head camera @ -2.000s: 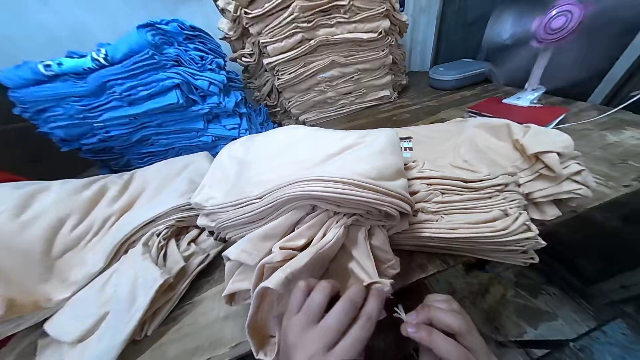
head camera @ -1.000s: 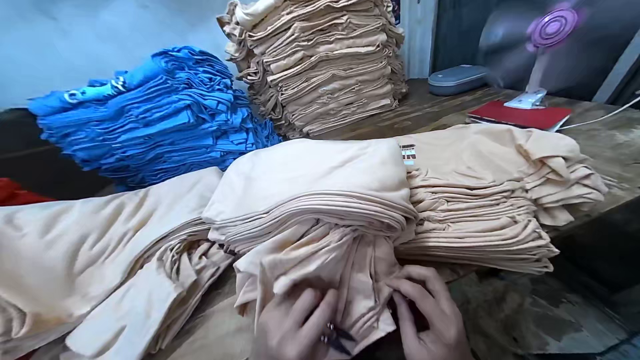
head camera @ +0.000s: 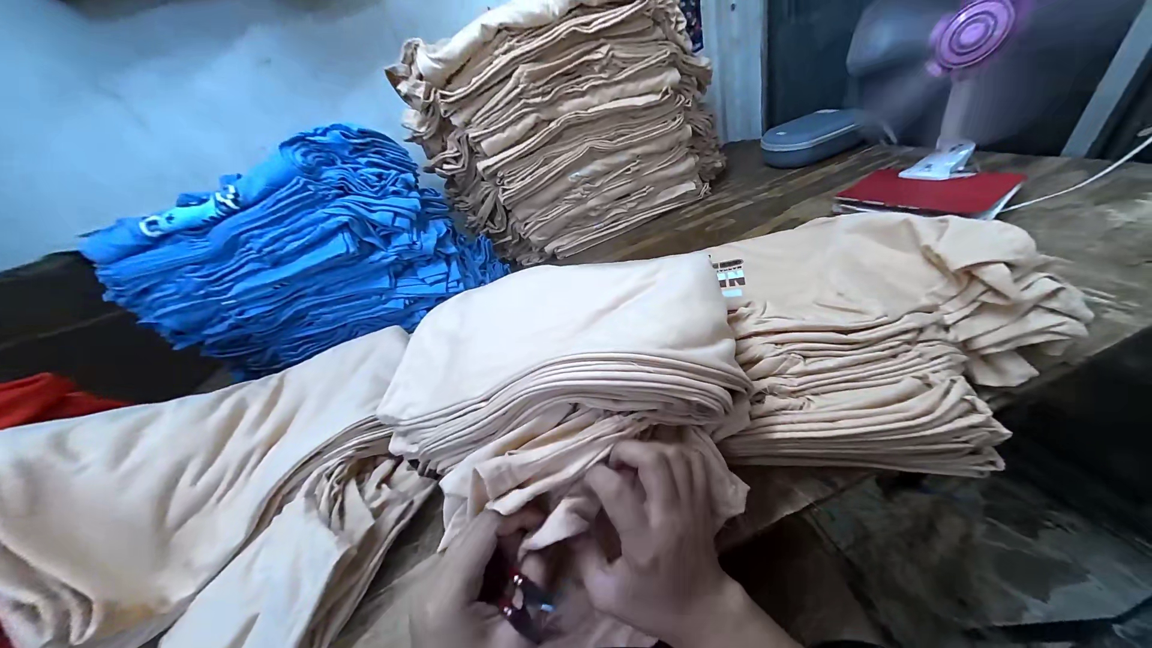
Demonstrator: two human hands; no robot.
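Observation:
Folded cream fabric garments (head camera: 576, 333) lie stacked in the middle, with loose cloth (head camera: 531, 468) hanging from their front. My left hand (head camera: 468, 585), at the bottom centre, holds a small dark and red metal tool (head camera: 522, 607), blurred, perhaps thread snips, against the cloth. My right hand (head camera: 657, 540) grips the hanging cloth just beside it, fingers bent over the fabric. Some fingertips are hidden in the folds. To the right lies another cream stack (head camera: 855, 360) with a printed label (head camera: 730, 277) at its edge. More cream cloth (head camera: 162, 486) spreads at the left.
Behind stand a tall pile of beige garments (head camera: 585, 135) and a pile of blue garments (head camera: 288, 252). A grey-blue case (head camera: 810, 139), a red book (head camera: 931, 192) and a running pink fan (head camera: 972, 36) with a white cord are at the back right. The wooden table's edge (head camera: 792, 495) runs diagonally.
My right hand, earlier pinching light threads and then at the cloth's right edge, has moved left onto the hanging cloth. The two hands are now close together.

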